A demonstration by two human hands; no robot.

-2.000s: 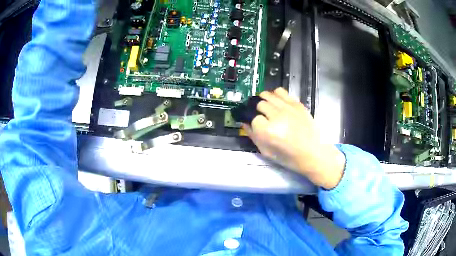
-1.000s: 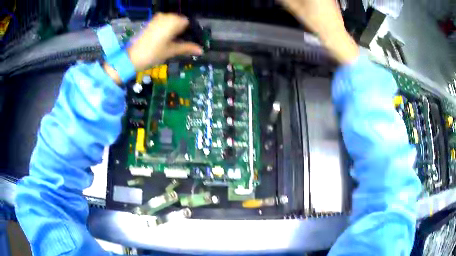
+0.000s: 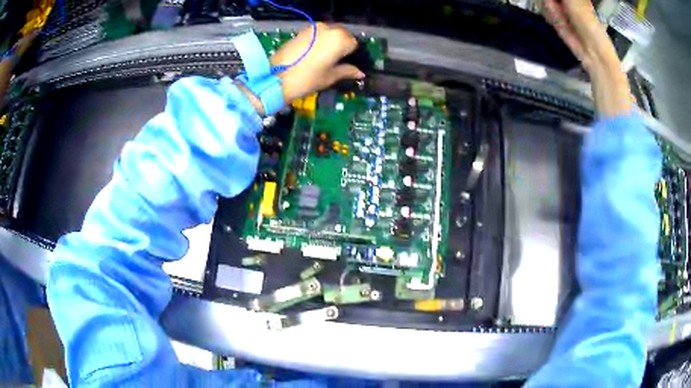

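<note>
A green circuit board [image 3: 322,168] lies in a black carrier [image 3: 458,261] in front of me. A long white-grey strip [image 3: 439,189] runs along the board's right side, its bent end at the near right corner. My left hand [image 3: 318,59], with a blue wrist strap, is at the carrier's far edge, over a narrow green board [image 3: 375,51]. Dark coverings hide its fingertips, so its grip is unclear. My right hand [image 3: 572,26] is at the far right beyond the conveyor, partly cut off by the top edge. What it holds cannot be seen.
Dull green clamps [image 3: 299,292] and a white label [image 3: 239,279] are on the carrier's near edge. The conveyor's silver near rail [image 3: 364,356] runs below. A shiny metal plate [image 3: 530,227] lies right of the carrier. Another populated board [image 3: 670,220] shows at the far right, partly behind my right sleeve.
My right hand has left the carrier's near right corner and reached to the far right. My left hand has come into view at the far edge. The view has shifted, showing the board's far side.
</note>
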